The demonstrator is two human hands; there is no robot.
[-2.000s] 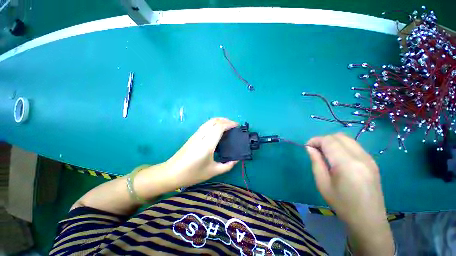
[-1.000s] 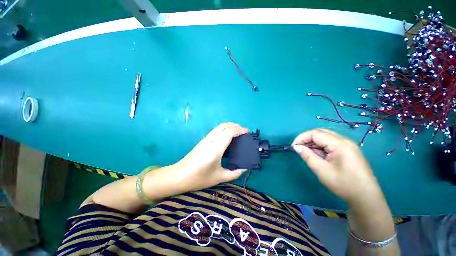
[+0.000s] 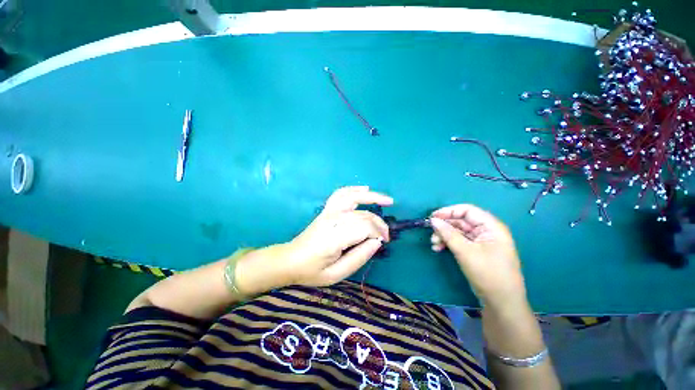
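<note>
My left hand (image 3: 339,238) is around the black housing (image 3: 379,212), its fingers over the body and hiding most of it. The housing's dark prongs (image 3: 408,224) stick out to the right. My right hand (image 3: 474,242) pinches at the far end of the prongs; the lead wire there is mostly hidden by the fingers. A thin dark red attached lead (image 3: 364,286) hangs from the housing toward my shirt, with a small white tip.
A red wire pile (image 3: 640,129) lies at the right, before a brown carton edge. One loose wire (image 3: 350,102) lies at centre back. Tweezers (image 3: 184,146) and a white ring (image 3: 22,174) lie left. A dark object (image 3: 670,236) sits far right.
My left fingers have moved over the housing and now cover most of it. My right hand has moved left, close to the prongs, and the stretch of wire seen earlier between them no longer shows.
</note>
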